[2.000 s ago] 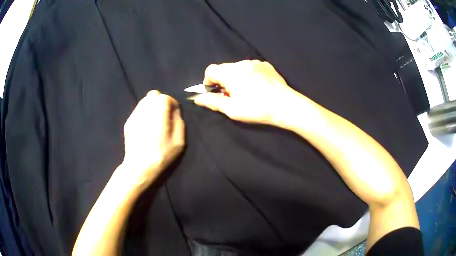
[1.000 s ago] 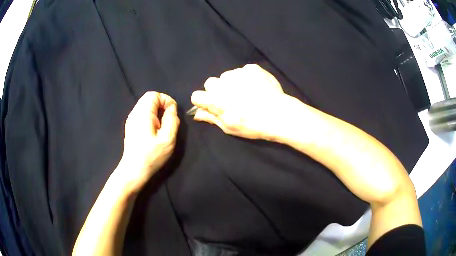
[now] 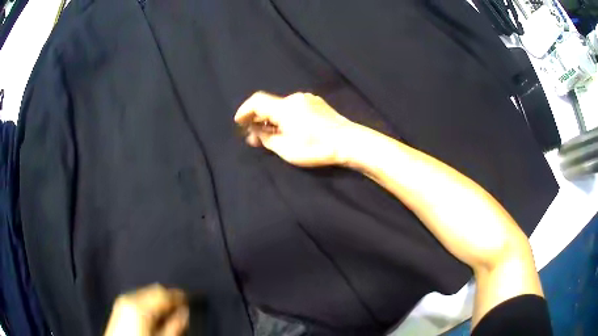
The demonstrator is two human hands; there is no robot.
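Note:
A black suit jacket lies spread across most of the head view, with long thin seams running down its body. A patch of shiny dark lining shows at the bottom edge. My right hand is over the middle of the jacket, fingers curled around the thread snips, which are mostly hidden and blurred. My left hand is low at the bottom left over the jacket, blurred and partly cut off by the frame; its fingertips are unclear.
Navy cloth lies along the left edge. At the right are a silver cylinder, clear packets with green print, black cords and a dark flat item on the white tabletop. Blue floor shows at lower right.
My left hand has moved from beside the right hand down to the bottom left, uncovering the long seam. My right hand has shifted slightly left. The jacket's left part has shifted slightly right.

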